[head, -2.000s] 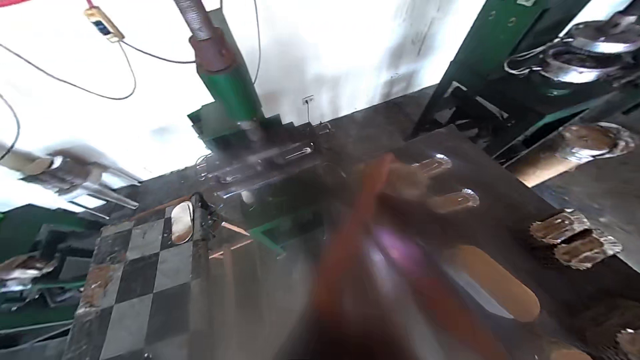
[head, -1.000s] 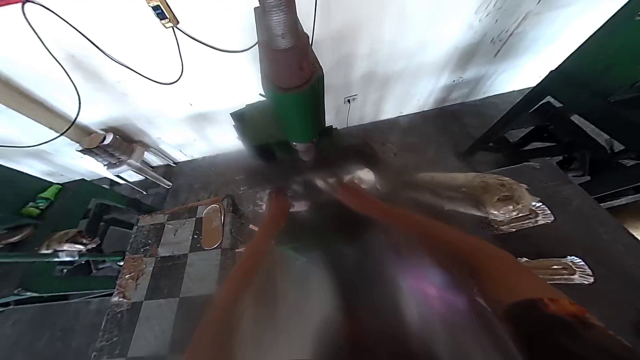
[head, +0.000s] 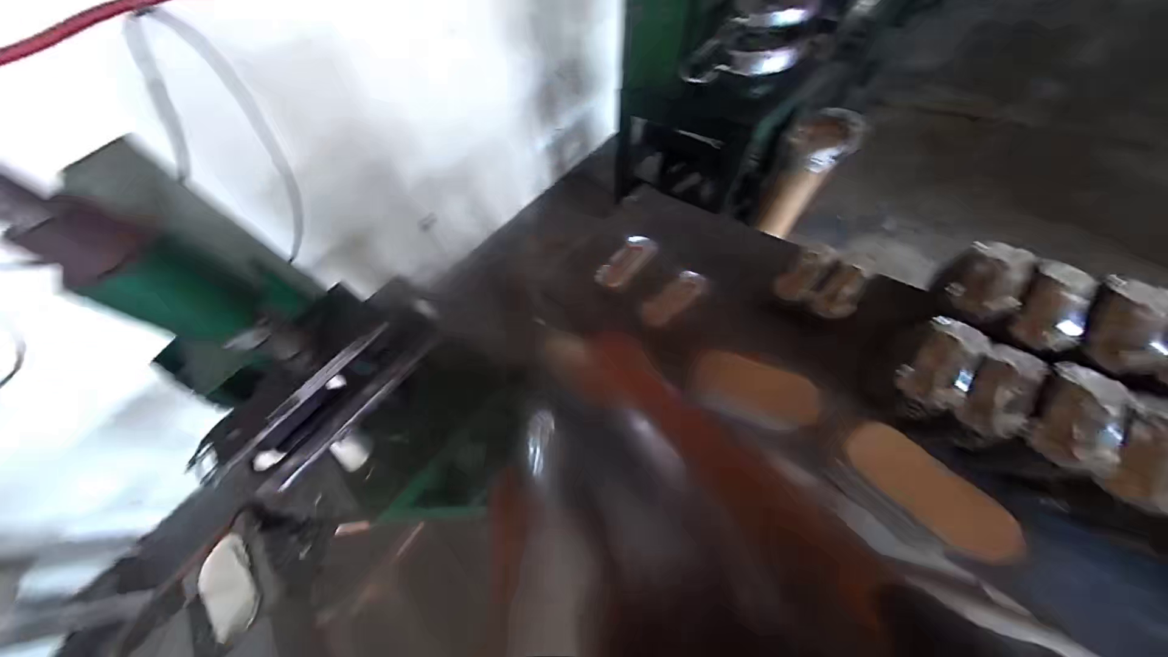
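Note:
My right hand (head: 579, 365) is a blur over the dark table, just left of two small oblong pieces with shiny rims (head: 675, 298); its forearm runs to the lower right. Whether it holds anything is unclear. Part of my left hand or forearm (head: 507, 520) shows as a blurred brown strip at the bottom middle; its fingers cannot be made out. To the left stands a green machine (head: 182, 283) with parallel metal bars (head: 342, 401) at its base and small white pieces around them. Tan oval pads (head: 935, 493) lie right of my right forearm.
Several metal-edged brown blocks (head: 999, 392) stand in rows at the right. A pale oval piece (head: 228, 589) lies lower left. A tan cylinder (head: 803, 178) with a shiny end is beyond the table's far edge, near a dark green frame (head: 652, 55) holding metal parts.
One second ago both hands were at the base of the green machine; my right hand is now away from it, over the table to its right. The view has swung strongly right.

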